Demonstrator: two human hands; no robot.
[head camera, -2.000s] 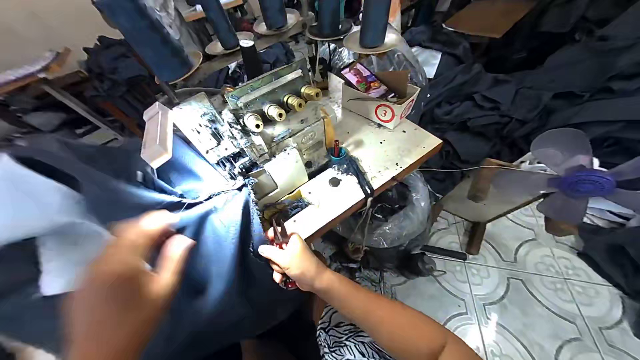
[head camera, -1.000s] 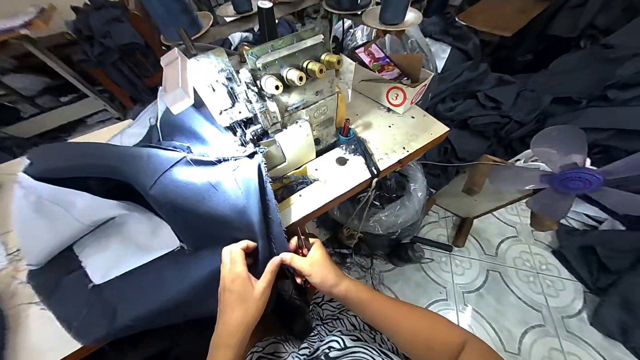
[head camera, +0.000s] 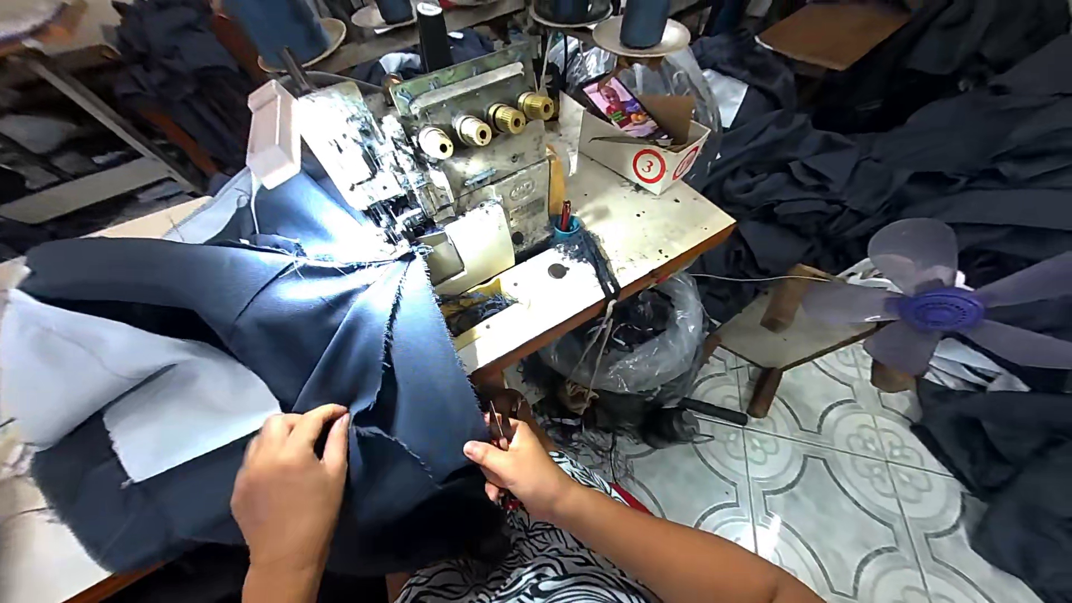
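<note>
Dark blue fabric (head camera: 335, 327) with raw, overlocked edges spreads over the table, its upper edge under the presser area of an overlock sewing machine (head camera: 469, 151). A pale pocket-lining piece (head camera: 193, 406) lies on it. At the lower middle, my left hand (head camera: 297, 477) pinches a fold of the fabric between thumb and fingers. My right hand (head camera: 519, 469) is at the fabric's right edge, holding small scissors (head camera: 500, 421) with the blades pointing up; their handles are mostly hidden by the fingers.
On the machine table (head camera: 645, 234) stand a cardboard box (head camera: 641, 159) with a phone on it and a small blue cup (head camera: 567, 228). Below hangs a clear plastic bag (head camera: 645, 335). A purple fan (head camera: 942, 310) and a low wooden stool (head camera: 779, 335) stand right, before piled dark cloth (head camera: 879, 176).
My left hand has moved from over the fabric to its lower part; a second ago both hands were close together, and now they are farther apart, with the fabric spread between them.
</note>
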